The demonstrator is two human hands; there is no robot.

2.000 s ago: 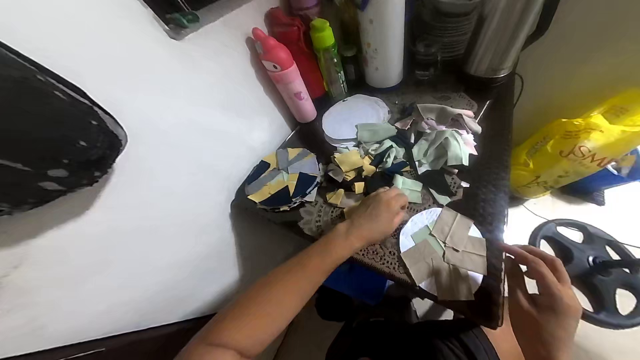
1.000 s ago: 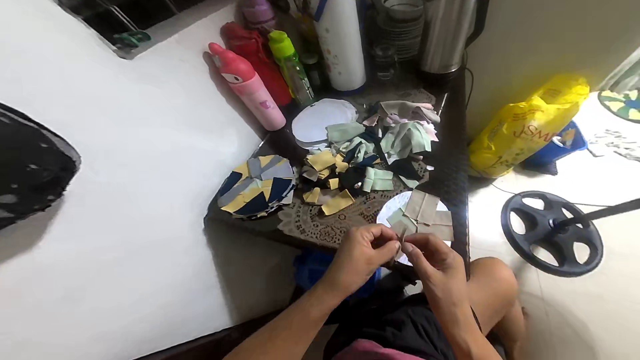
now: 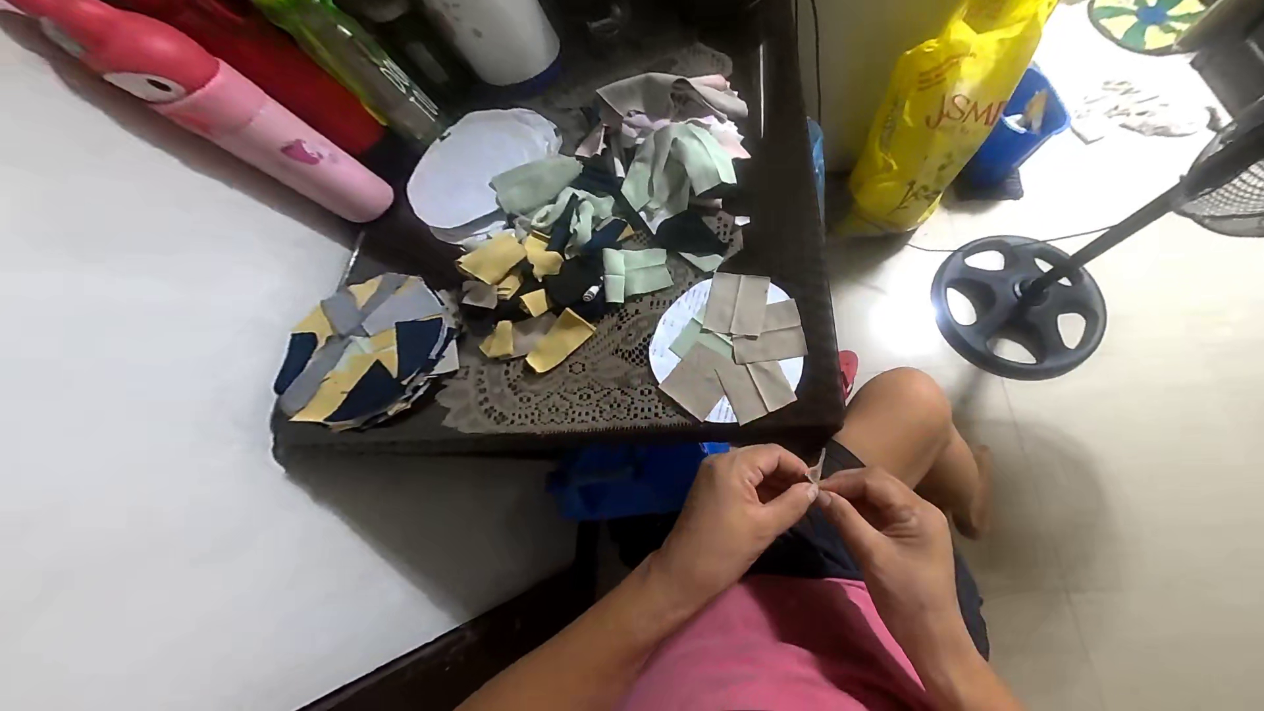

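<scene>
My left hand (image 3: pixel 736 513) and my right hand (image 3: pixel 884 533) meet above my lap, both pinching a small beige fabric scrap (image 3: pixel 817 466) between fingertips. Just beyond them, at the table's near right corner, a white paper circle (image 3: pixel 670 331) carries several beige fabric pieces (image 3: pixel 736 304) and a bit of light green. A stack of rounds covered in yellow, navy and grey fabric (image 3: pixel 365 346) sits at the left corner. Between them, on the lace cloth (image 3: pixel 592 395), lie yellow scraps (image 3: pixel 560 341), a light green piece (image 3: pixel 637 274) and dark scraps. Mint green fabric (image 3: pixel 676 168) is heaped behind.
White paper circles (image 3: pixel 479 168) lie at the back beside a pink bottle (image 3: pixel 257 143), a green bottle (image 3: pixel 365 69) and a white container (image 3: pixel 499 39). On the floor to the right are a yellow plastic bag (image 3: pixel 918 128), a blue bin (image 3: pixel 1022 128) and a fan's round base (image 3: pixel 1019 306).
My left hand has left the scraps on the table and met my right hand over my lap, where both now hold a small beige scrap. The view has shifted.
</scene>
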